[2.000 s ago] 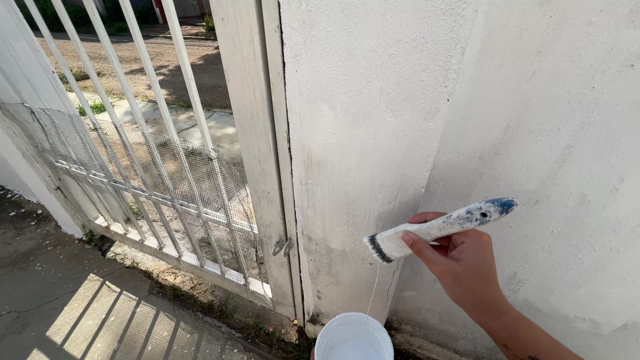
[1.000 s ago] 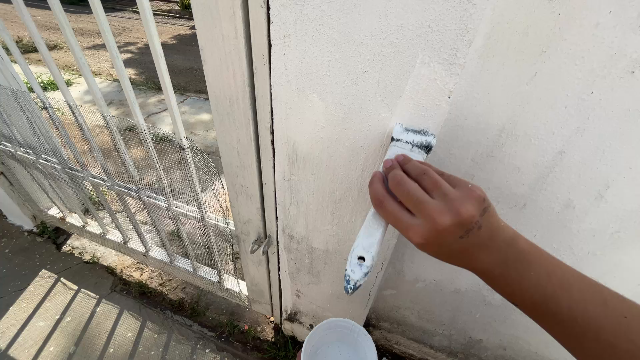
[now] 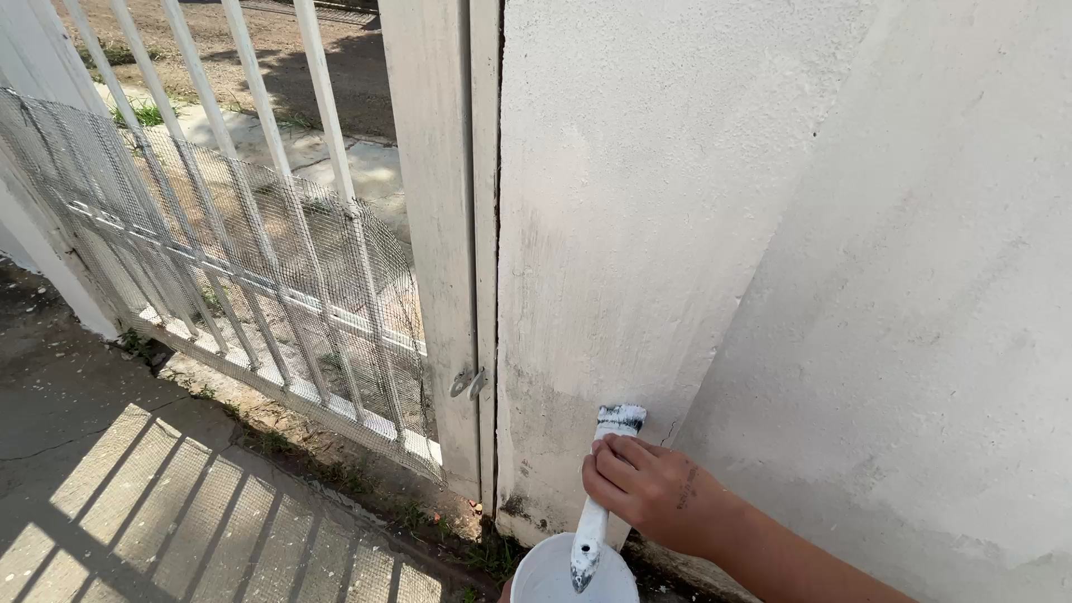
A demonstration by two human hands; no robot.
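Note:
My right hand (image 3: 657, 494) is closed around the white handle of a paintbrush (image 3: 591, 528), low on the right of the view. The bristles, coated in white paint with dark streaks, point up and lie against the lower part of the white wall pillar (image 3: 636, 251). Below the handle's end is a white tub (image 3: 544, 569) with white paint inside. Only a sliver of my left hand (image 3: 505, 593) shows at the tub's left edge; most of it is hidden.
A white metal gate (image 3: 251, 293) with wire mesh over its lower bars stands at the left, its post (image 3: 435, 251) beside the pillar. Another wall face (image 3: 904, 335) recedes on the right. Weeds (image 3: 494, 553) grow along the base, next to concrete paving (image 3: 100, 494).
My right hand first held the brush above the tub, bristles down to the left. It then brought the bristles up to the pillar's edge and has since moved down to the pillar's lower part.

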